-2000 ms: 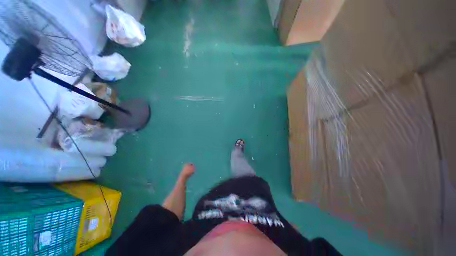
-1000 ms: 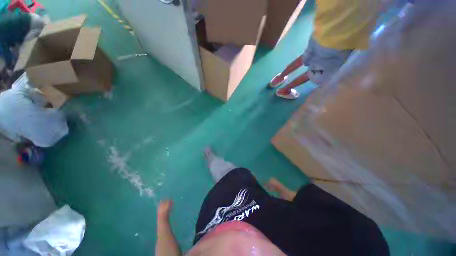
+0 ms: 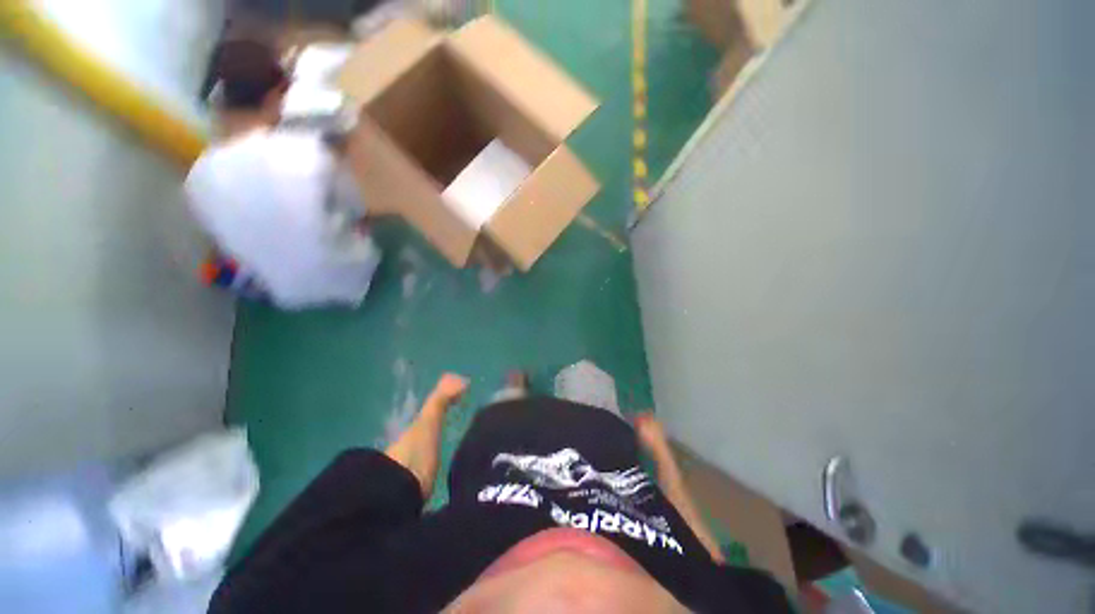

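Note:
A large open brown carton (image 3: 528, 206) lies ahead on the green floor, its flaps spread and something white inside. A pale grey-white door (image 3: 865, 264) with a metal handle stands close on my right. My left hand (image 3: 450, 386) hangs beside my body, small and blurred, loosely open with nothing visible in it. My right hand (image 3: 645, 426) is beside my other hip near the door; it is small and partly lost against my clothing, so its fingers cannot be made out. Neither hand touches the carton or the door.
A person in a white top (image 3: 282, 216) crouches at the left of the carton. A white plastic bag (image 3: 192, 498) lies at the lower left beside a pale wall. A yellow line (image 3: 639, 108) runs along the floor ahead. More brown cardboard (image 3: 733, 510) shows behind the door's lower edge.
The view has turned and moved forward: the open carton and crouching person are nearer and more central. The door now fills the right side. The wrapped load and the person in yellow are out of view.

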